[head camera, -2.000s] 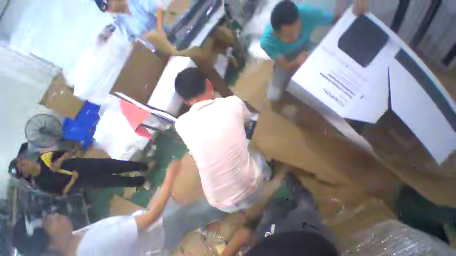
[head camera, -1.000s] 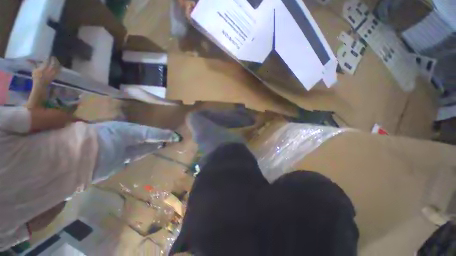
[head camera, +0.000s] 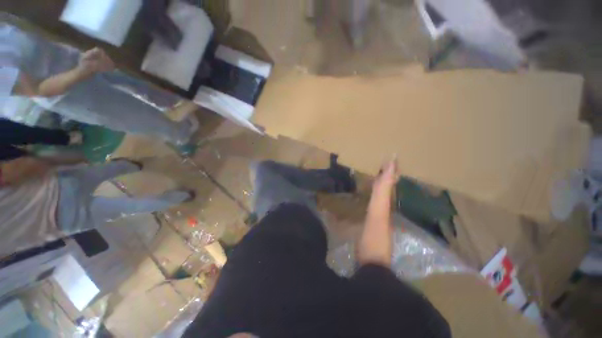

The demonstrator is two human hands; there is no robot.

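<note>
A large flat brown cardboard sheet [head camera: 455, 125] stretches across the upper right, in front of me. My right hand [head camera: 389, 171] reaches out from a black sleeve to its near edge; the fingers look closed on that edge, though blurred. Only a small patch of skin shows at the bottom edge of the picture, perhaps part of my left hand [head camera: 243, 335]; its fingers are cut off. Clear film [head camera: 422, 254] lies below my right forearm.
An open carton with white blocks [head camera: 178, 43] stands upper left. A person's hand [head camera: 96, 61] is beside it; another person in light trousers [head camera: 125, 201] is at left. A red-and-white printed piece [head camera: 500, 274] lies right. White carton pieces [head camera: 76, 282] and scraps lie lower left.
The view has turned. My right arm has come into view, reaching to the cardboard. The white printed carton that was at the upper middle no longer shows there; the wide brown sheet now does.
</note>
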